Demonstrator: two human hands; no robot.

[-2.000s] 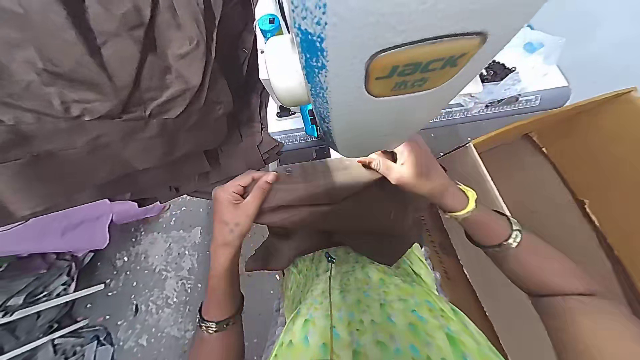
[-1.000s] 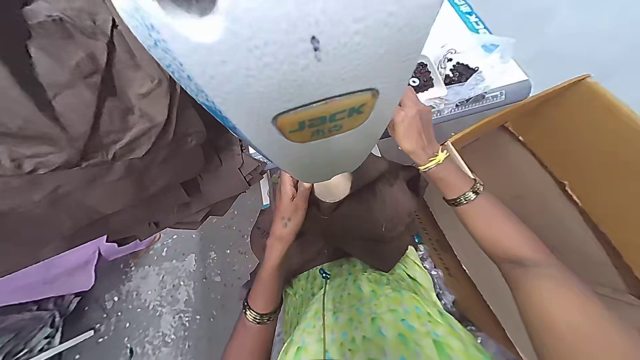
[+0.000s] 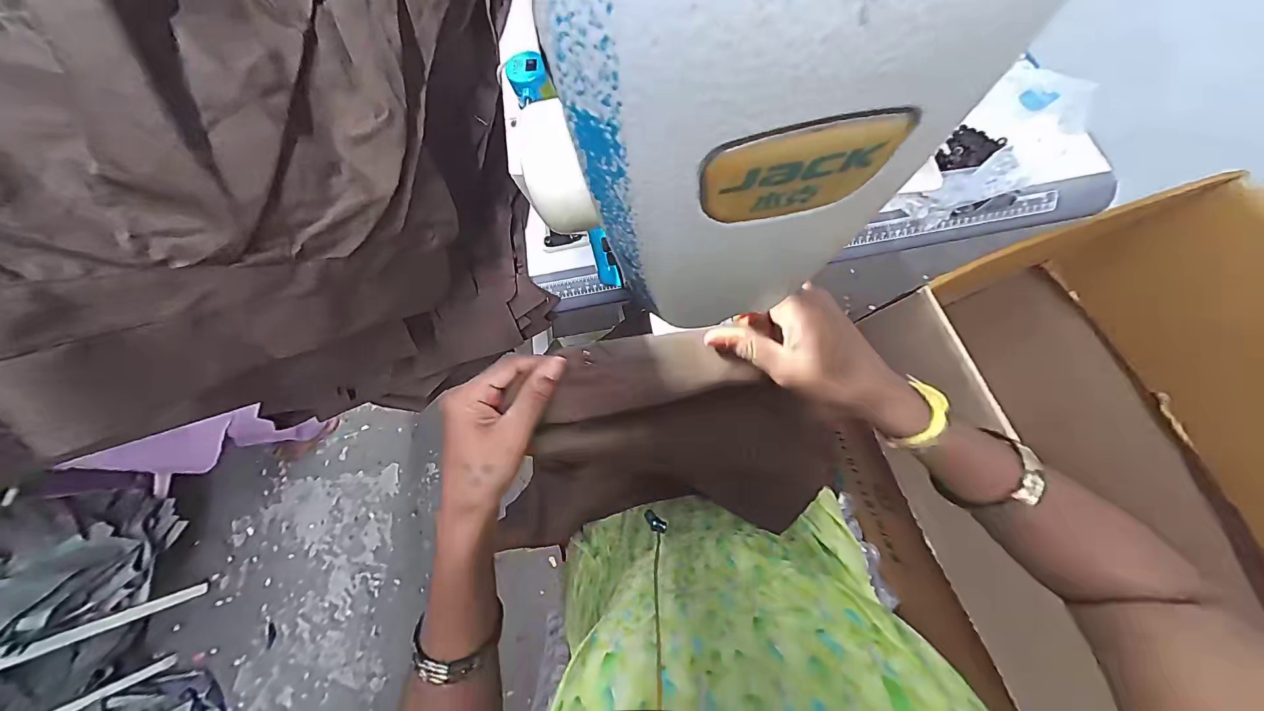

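A brown fabric piece (image 3: 681, 444) is stretched between my hands, just below the head of a white Jack sewing machine (image 3: 731, 237). My left hand (image 3: 494, 425) pinches its upper left edge between thumb and fingers. At the upper right edge, my right hand (image 3: 810, 351) grips the same cloth, close to the bottom of the machine head. The cloth hangs down over my green patterned garment (image 3: 750, 612). A small mark or fitting shows on the band near my left fingertips; it is too small to name. The needle area is hidden behind the machine head.
A thick stack of brown fabric pieces (image 3: 227, 227) hangs at the left, with purple cloth (image 3: 178, 444) under it. An open cardboard box (image 3: 1047, 395) stands at the right. Dark small parts (image 3: 968, 148) lie in clear plastic on the machine table behind.
A second ago my right hand was up beside the machine head and my left near its lower end. Now both hold the cloth's edge, spread out in front of the head. The view has shifted.
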